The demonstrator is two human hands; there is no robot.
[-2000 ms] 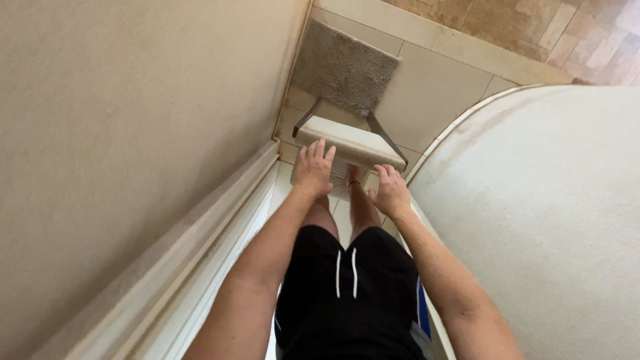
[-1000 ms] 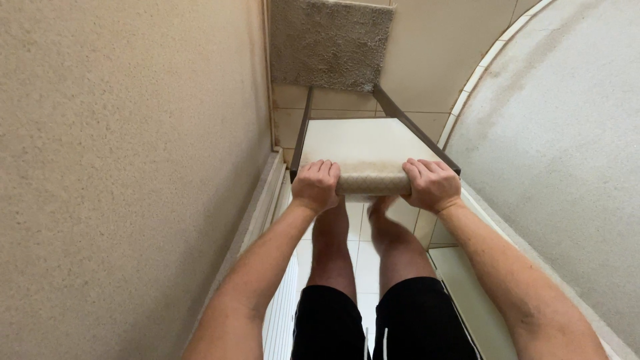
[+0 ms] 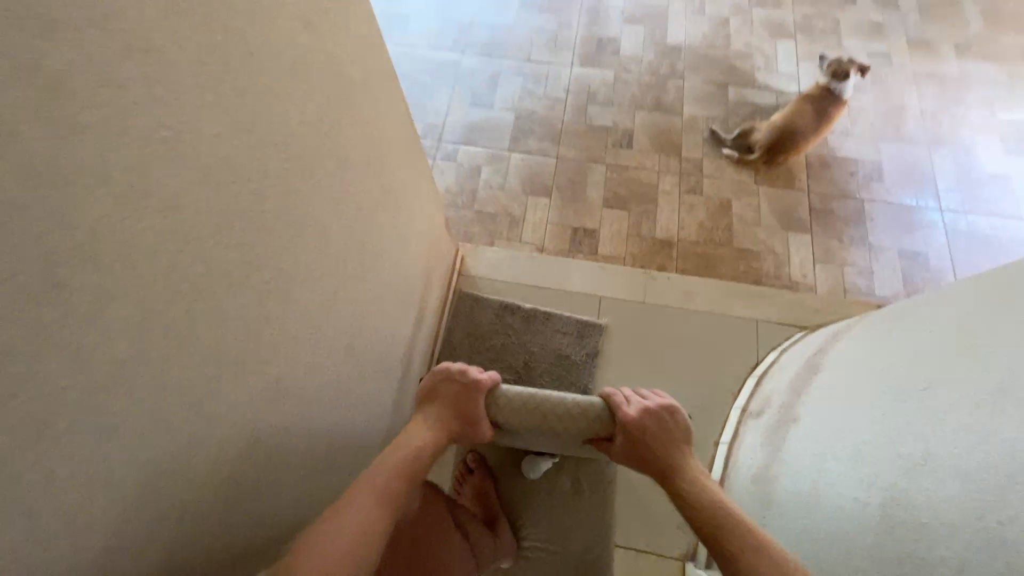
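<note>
In the head view, my left hand (image 3: 458,402) grips the left end of a beige, padded chair back (image 3: 552,412) with a patterned, rounded top edge. The other end is in my right hand (image 3: 650,428), fingers over the top and thumb below. The rest of the chair is mostly hidden beneath the back and my hands. Beyond it a grey-brown rug (image 3: 524,336) lies on pale tiles. A second flat, brownish mat or cloth (image 3: 564,512) is below, by my bare foot (image 3: 480,488), with a small white object (image 3: 538,466) near it that I cannot identify.
A beige wall (image 3: 240,240) stands close on the left. On the right is a curved, pale wall (image 3: 896,432) with light edging. Ahead, a pale threshold strip (image 3: 640,284) borders brown patterned tiles (image 3: 624,160), where a tan-and-white dog (image 3: 800,124) sits or lies.
Two seconds ago my hands were only at the chair's edge; now both grip it. The view has moved forward, bringing the patterned floor and the dog into sight.
</note>
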